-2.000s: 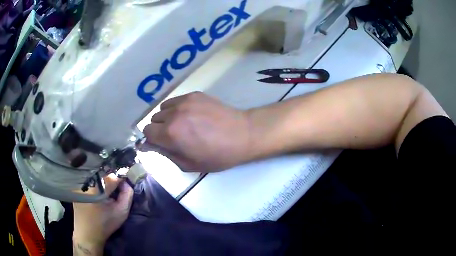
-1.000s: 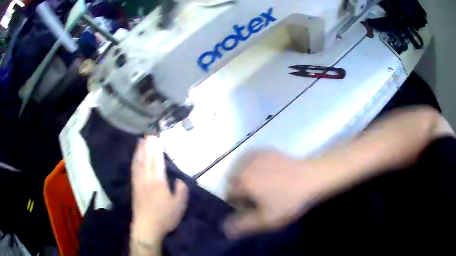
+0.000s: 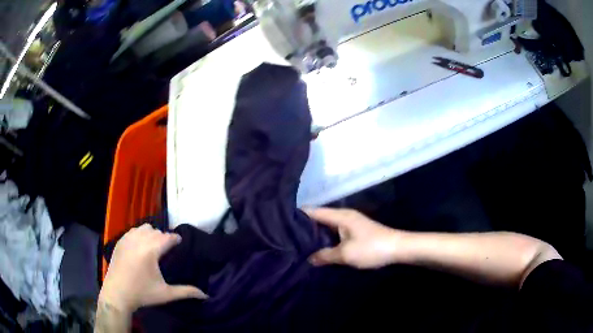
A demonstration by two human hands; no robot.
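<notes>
A dark navy garment (image 3: 270,143) lies over the front edge of the white table and down over the lap. One narrow part of it reaches up to the needle area of the white sewing machine (image 3: 383,16). My left hand (image 3: 140,266) is on the garment at the lower left, thumb and fingers spread around a fold of cloth. My right hand (image 3: 357,239) holds the garment at the table's front edge, thumb and fingers on the cloth. The fingertips of both hands are partly hidden in the cloth.
Black and red thread snips (image 3: 458,67) lie on the white table (image 3: 416,130). An orange basket (image 3: 136,175) stands beside the table's left end. A pale cloth heap (image 3: 26,247) is at the far left, below a dark pile with yellow stripes (image 3: 86,160). Dark tangled items lie at the table's right end.
Both hands have moved from the needle area down to the lap side. The garment is out from under the machine head and spread toward me. The view has shifted, showing more of the basket.
</notes>
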